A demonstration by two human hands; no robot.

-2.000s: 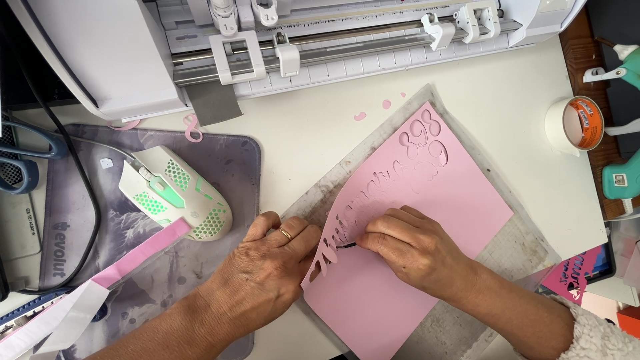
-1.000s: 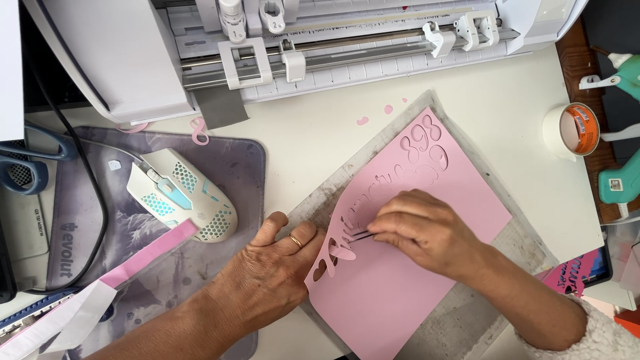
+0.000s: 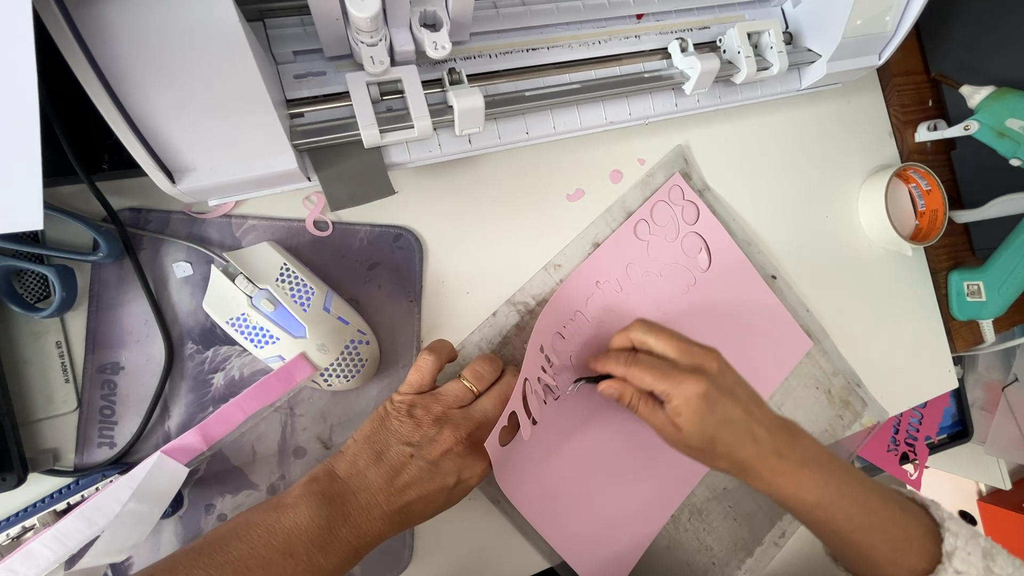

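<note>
A sheet of pink cardstock (image 3: 608,472) with cut-out lettering and a heart-shaped hole lies on a worn, see-through cutting mat (image 3: 800,408). Its left edge curls up off the mat. My left hand (image 3: 448,424), a ring on one finger, rests at that raised edge, its fingertips partly hidden by the card. Over the middle of the sheet, my right hand (image 3: 672,392) pinches a small black-handled tool (image 3: 590,380) with a thin metal tip, which is at the cut letters. The tool's exact kind is unclear.
A white cutting machine (image 3: 496,104) spans the back. At left are a computer mouse (image 3: 296,320) on a mouse pad (image 3: 384,264), pink and white strips (image 3: 232,408) and blue-handled scissors (image 3: 48,280). A tape roll (image 3: 904,208) and green glue guns (image 3: 992,272) stand right; pink scraps (image 3: 616,176) lie behind the mat.
My right hand has shifted a little with the tool along the lettering. More of the letters near the heart show as open holes. My left hand stays at the card's edge.
</note>
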